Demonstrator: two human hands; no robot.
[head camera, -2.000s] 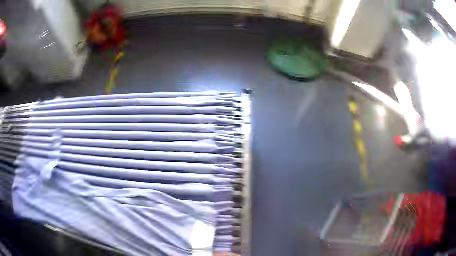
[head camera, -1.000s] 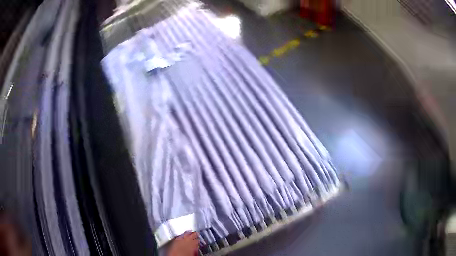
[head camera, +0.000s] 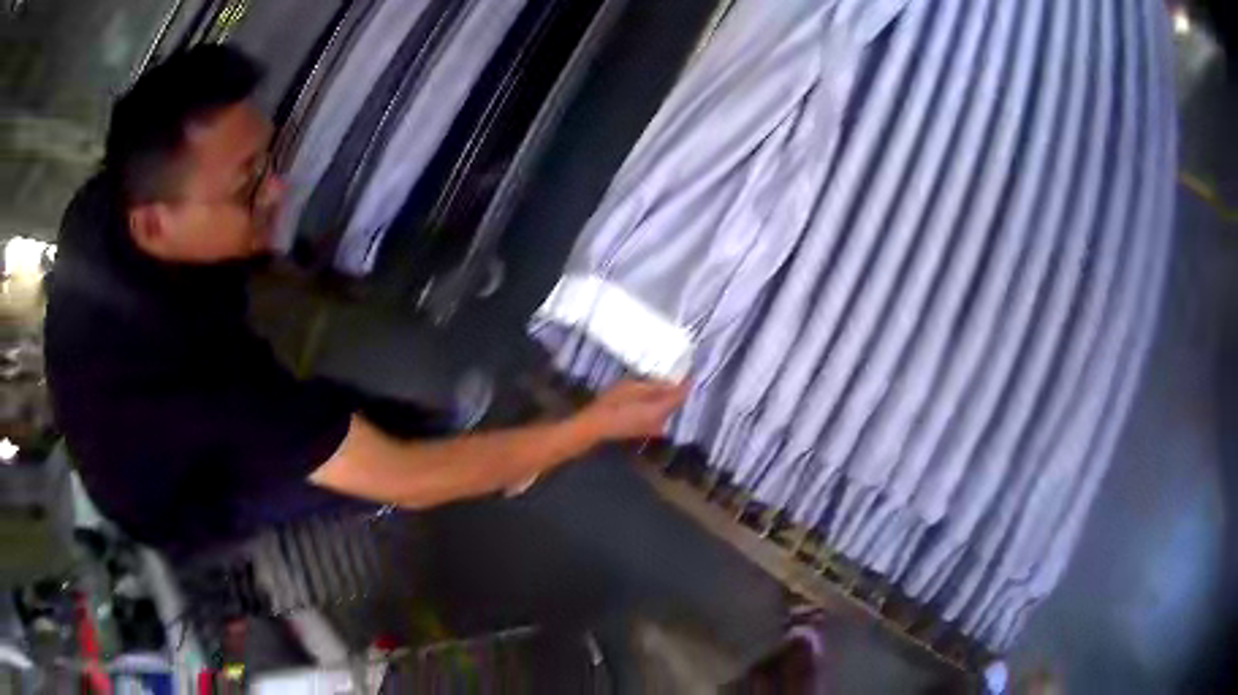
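A lavender-grey curtain panel (head camera: 937, 312) lies in long parallel folds over a frame. Its left part is looser and wrinkled, with a white band (head camera: 627, 326) near the lower edge. The frame end bar (head camera: 760, 550) with evenly spaced slots shows below the gathered fabric edge. Another person's hand (head camera: 638, 407) is at the fabric edge beside the white band. Neither of my own hands can be made out. A small blurred skin-toned patch at the bottom edge, right of centre, is too unclear to name.
A person (head camera: 177, 326) in a dark top and glasses stands at the left, one arm stretched to the curtain. Another frame with pale fabric strips (head camera: 407, 136) lies behind them. Blurred items crowd the lower left. Dark grey floor (head camera: 543, 570) shows below the end bar.
The view has swung left and turned, so the other person and their whole forearm now show. The pleated panel now fills the right side. A hand remains at the white band.
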